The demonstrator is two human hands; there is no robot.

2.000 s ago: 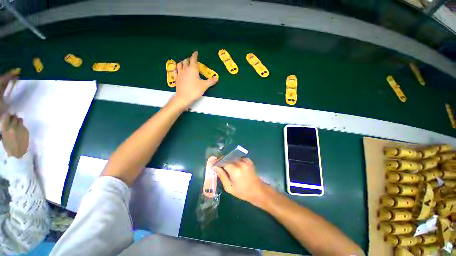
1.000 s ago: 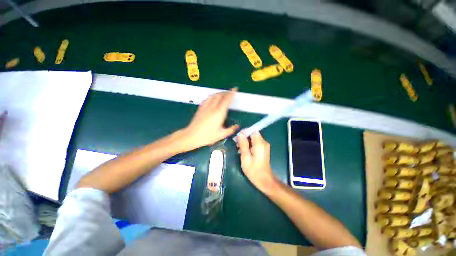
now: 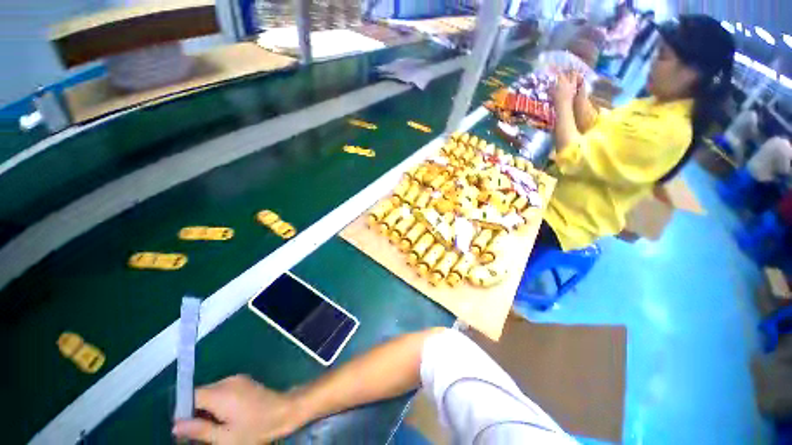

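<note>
My right hand [image 3: 239, 412] is at the lower left of the view, above the green bench. Its thumb and fingers pinch the lower end of a flat grey strip [image 3: 187, 356], which stands up towards the pale rail. My left hand is not in view. Yellow plastic parts lie loose on the green belt: one [image 3: 81, 352] at the far left, one [image 3: 157, 261] and one [image 3: 206, 233] close together, and one [image 3: 276, 224] near the rail. The holding block is not in view.
A smartphone [image 3: 304, 317] lies beyond my wrist. A cardboard sheet [image 3: 473, 310] holds rows of yellow parts and white scraps. A pale rail [image 3: 260, 262] separates bench and belt. A post [image 3: 473, 69] rises beside the belt. A person in yellow [image 3: 621, 156] sits at the right.
The view has swung right, towards the cardboard sheet and the neighbouring worker. My left hand and the holding block have left the picture. My right hand still holds the strip.
</note>
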